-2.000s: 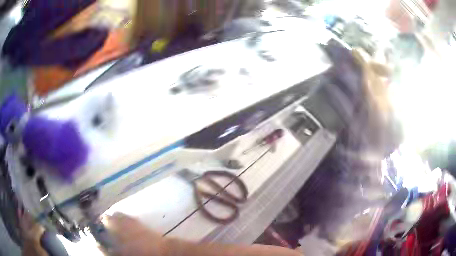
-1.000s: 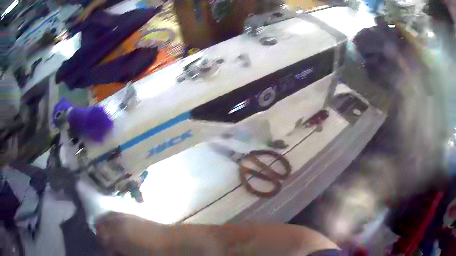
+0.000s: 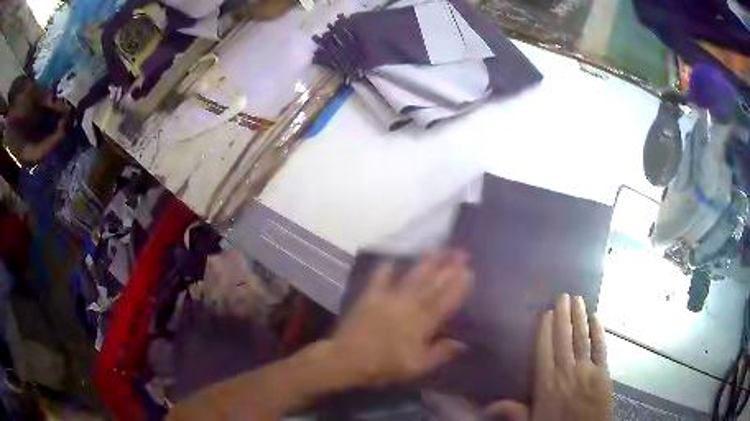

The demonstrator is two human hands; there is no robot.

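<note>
A dark purple garment panel (image 3: pixel 534 238) lies on the white machine table, left of the sewing machine head (image 3: pixel 699 205). A smaller dark piece lies at its left, partly under my left hand (image 3: pixel 407 316). My left hand is flat on the cloth with fingers spread, blurred. My right hand (image 3: pixel 573 362) lies flat on the panel's lower right part, fingers extended and close together. Neither hand visibly grips the cloth. The panel's near edge is hidden by the hands and the frame's bottom edge.
Stacked purple and pale cut pieces (image 3: pixel 428 62) lie at the table's back. A dark grey oval part (image 3: pixel 662 144) is beside the machine head. A grey ruled border (image 3: pixel 300 251) runs along the front. A red-framed bin (image 3: pixel 136 321) of cloth stands left. A person (image 3: pixel 37 123) is at far left.
The view has swung left from the machine body and scissors to the table and panel. Both hands now lie on the purple cloth; before, an arm crossed below the machine.
</note>
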